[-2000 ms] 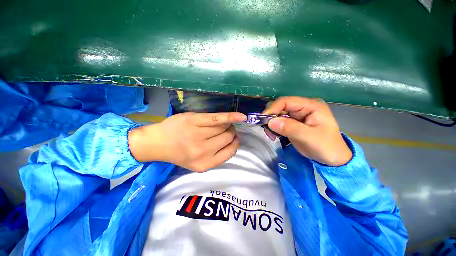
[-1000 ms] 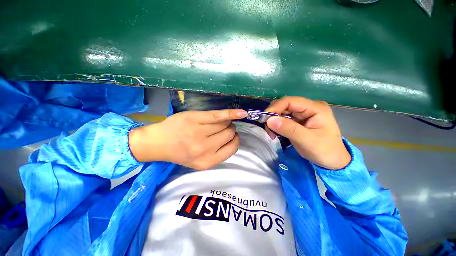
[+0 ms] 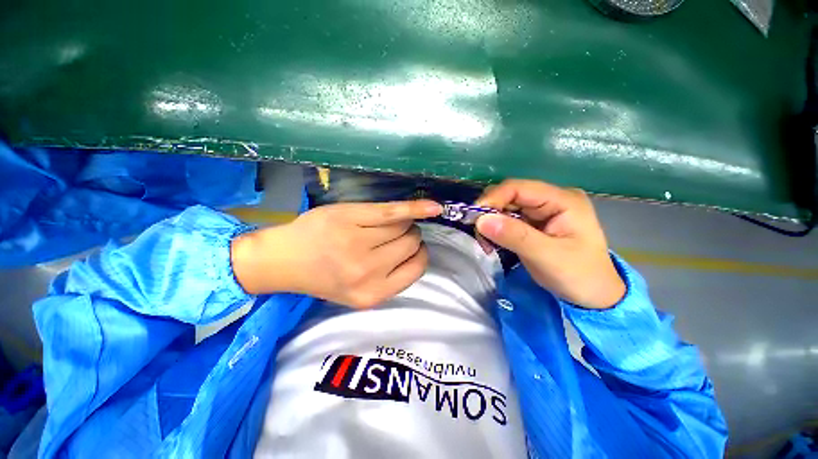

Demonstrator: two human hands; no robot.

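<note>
A small flat strip, perhaps a circuit board (image 3: 460, 212), with a purple and white pattern, is held in front of the white shirt, just below the bench edge. My right hand (image 3: 558, 235) is bare and pinches its right end between thumb and fingers, hiding that end. My left hand (image 3: 345, 249) is bare; its index finger is stretched out and its tip touches or nearly touches the strip's left end. The other left fingers are curled. Whether the left fingertips grip the strip is too small to tell.
The glossy green bench mat (image 3: 359, 54) lies ahead, its edge just beyond my hands. A round dish (image 3: 639, 5) and a clear bag (image 3: 758, 12) are cut off at the far right. A black cable (image 3: 773, 224) hangs at the right edge. Blue cloth (image 3: 126, 197) lies at left.
The dish and clear bag show more at the top edge, as the view has shifted slightly. Both hands keep nearly the same hold and place on the strip.
</note>
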